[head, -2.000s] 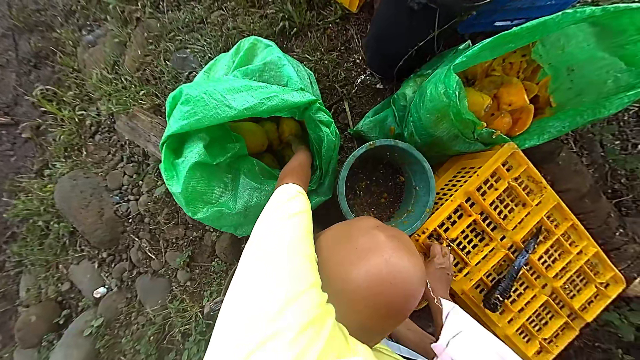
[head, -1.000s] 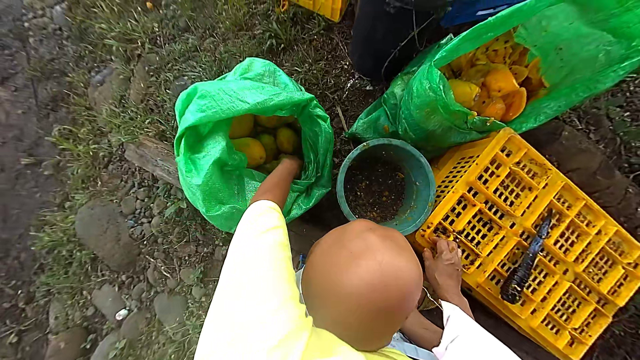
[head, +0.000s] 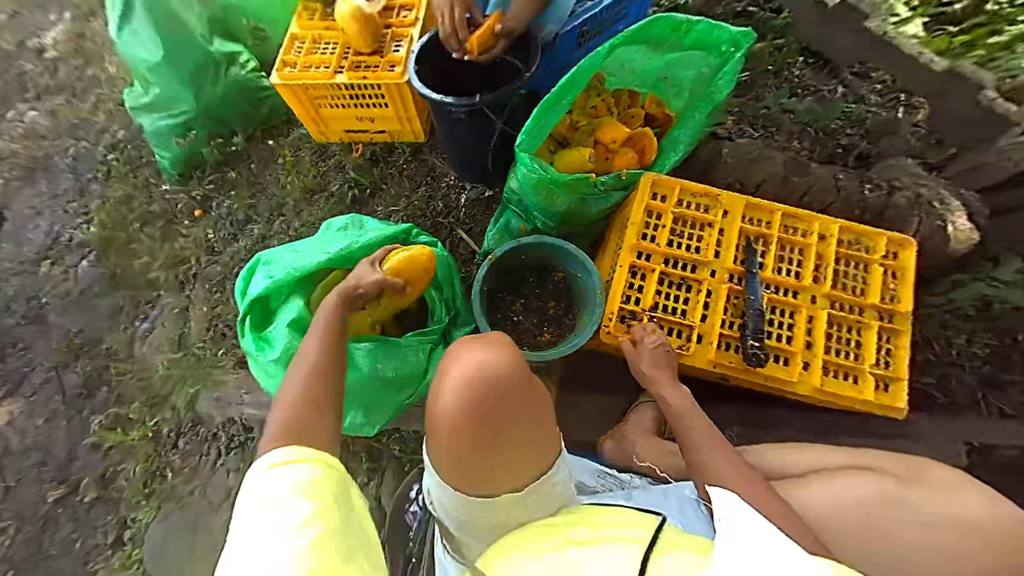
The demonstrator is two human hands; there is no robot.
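My left hand (head: 366, 282) grips a yellow-orange papaya-like fruit (head: 410, 272) at the mouth of a green woven plastic sack (head: 376, 376). More yellow fruit lies inside that sack, partly hidden by the hand. Resting at the near left corner of an upturned yellow plastic crate (head: 848, 320), my right hand (head: 650, 352) has curled fingers; whether they hold anything cannot be told. A dark-bladed knife (head: 754, 308) lies on the crate. Between sack and crate stands a teal round bucket (head: 588, 320) with dark seeds or pulp in it.
Behind the bucket, another green sack (head: 552, 196) holds cut orange fruit pieces (head: 612, 132). Another person's hands (head: 480, 32) hold an orange piece over a black bucket (head: 480, 120). A second yellow crate (head: 360, 104) bears a fruit, beside a green sack (head: 192, 80) and a blue crate (head: 592, 40).
My left hand has come up out of the sack with a fruit in it. My right hand stays at the crate's corner. The view has widened towards the other person's bucket.
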